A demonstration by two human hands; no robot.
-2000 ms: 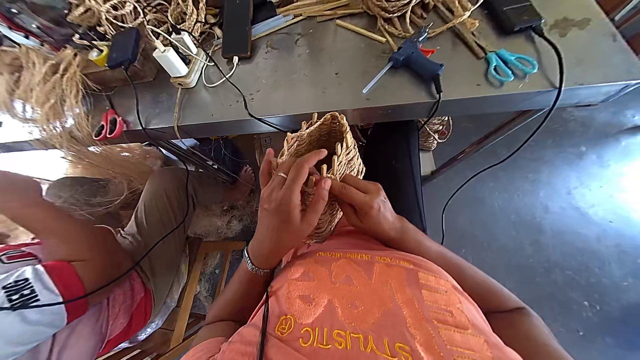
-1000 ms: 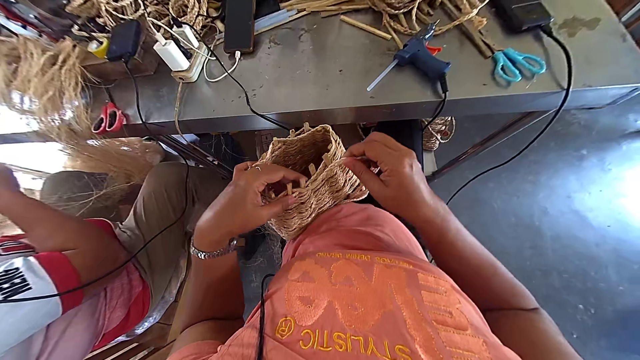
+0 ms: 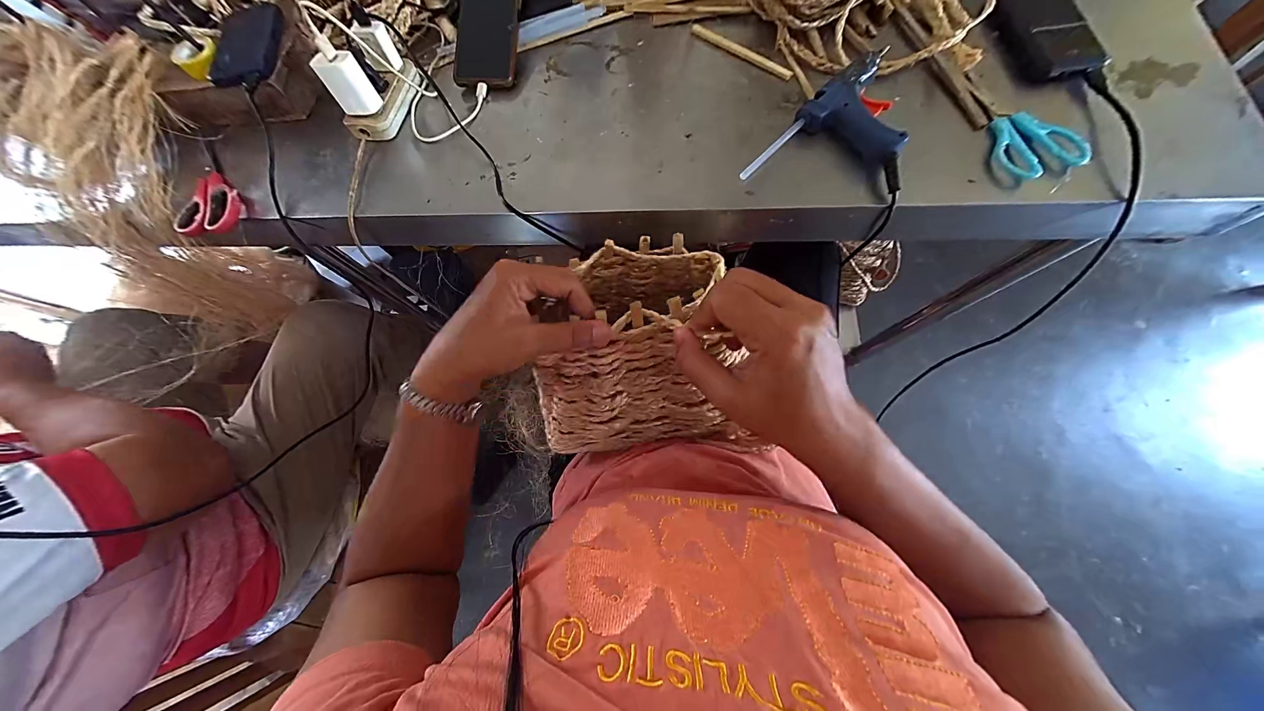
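A woven natural-fibre basket (image 3: pixel 632 395) rests against my lap at the table's front edge, its opening upward. Several short stakes (image 3: pixel 637 314) stick up around its rim. My left hand (image 3: pixel 513 321) grips the near rim at the left, thumb outside and fingers over the opening. On the right, my right hand (image 3: pixel 765 341) pinches a fibre strand (image 3: pixel 652 321) at the same rim between thumb and forefinger. The basket's far wall shows between both hands; its underside is hidden.
On the metal table (image 3: pixel 632 168) lie a hot glue gun (image 3: pixel 849 114), turquoise-handled scissors (image 3: pixel 1037 146), red-handled scissors (image 3: pixel 210 204), a phone (image 3: pixel 487 39), a power strip (image 3: pixel 380 114) and fibre bundles (image 3: pixel 89 99). Cables hang over its edge. A seated co-worker (image 3: pixel 128 494) is close at left.
The basket has turned, so a broad side now faces me. My right hand has come down from above the right rim onto the near rim. My left hand still holds the left part.
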